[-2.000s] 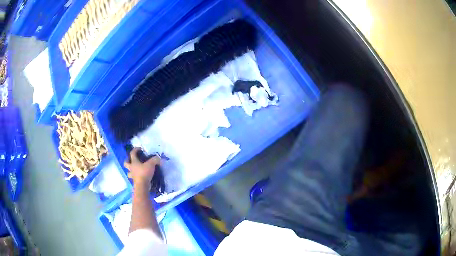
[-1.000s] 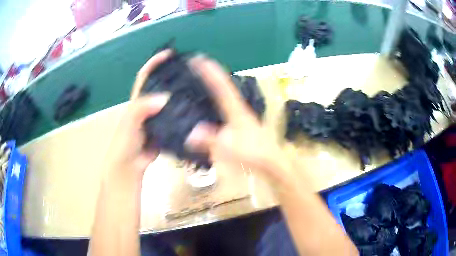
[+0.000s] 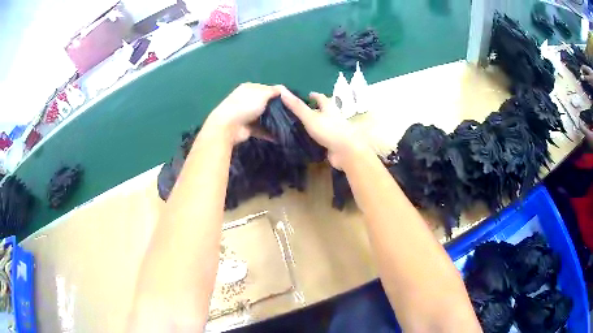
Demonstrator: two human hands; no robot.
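Note:
My left hand [image 3: 244,109] and my right hand [image 3: 325,127] are together at the back of the bench, both gripping a black jagged part [image 3: 286,127] between them. The held part is right above a row of black jagged parts [image 3: 260,166] at the bench's back edge; whether it touches them I cannot tell. The cardboard pad [image 3: 260,260] lies below, partly hidden by my left forearm. The glue dish [image 3: 232,270], small and white, is on the pad.
More black parts [image 3: 455,156] line the bench at right. Two white glue bottles [image 3: 350,93] stand behind my right hand. A blue bin [image 3: 549,214] with black parts is lower right. The green conveyor belt [image 3: 162,110] carries black clumps. Another person's hand [image 3: 587,75] shows far right.
The view has turned from the bins to the bench. Since one second ago, both hands have moved the black part away from me, over the row at the back of the bench.

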